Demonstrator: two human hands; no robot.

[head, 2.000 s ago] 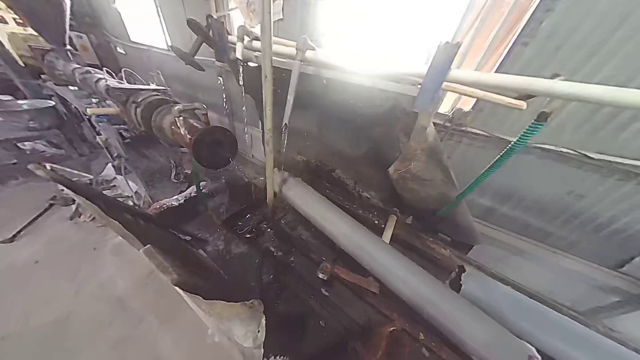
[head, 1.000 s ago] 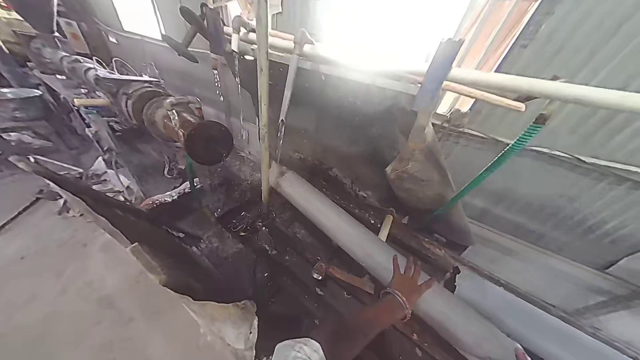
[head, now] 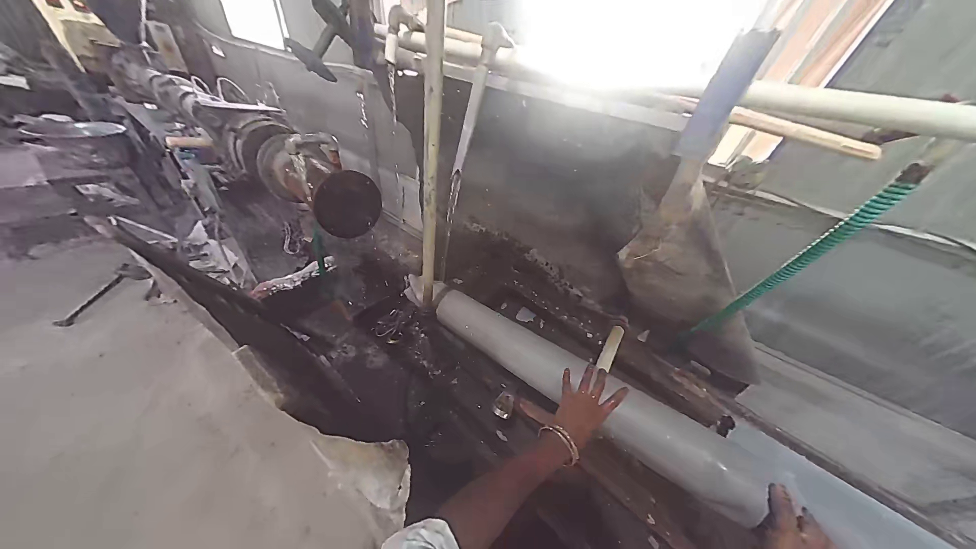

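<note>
My left hand [head: 583,412], with a bangle at the wrist, lies with spread fingers on the near side of a long grey plastic pipe [head: 526,347]. The pipe slants from the centre down to the lower right. At the lower right, my right hand [head: 793,518] touches the pipe's near end, with its lower part cut off by the frame's edge. Just beyond my left hand a short pale rod [head: 610,348] sticks up. The pipe's far end meets an upright pale pole [head: 432,152]. Neither hand is closed around anything visible.
A machine barrel with a round dark end [head: 347,203] stands at left. Water runs from pale overhead pipes [head: 854,107]. A green ribbed hose [head: 816,248] and a hanging sack-like cloth [head: 686,267] are on the right. A ragged-edged sheet [head: 366,465] borders the dark trough.
Both hands have come into view since two seconds ago. My left hand has moved onto the pipe, and more of my right hand shows at the lower right than one second ago.
</note>
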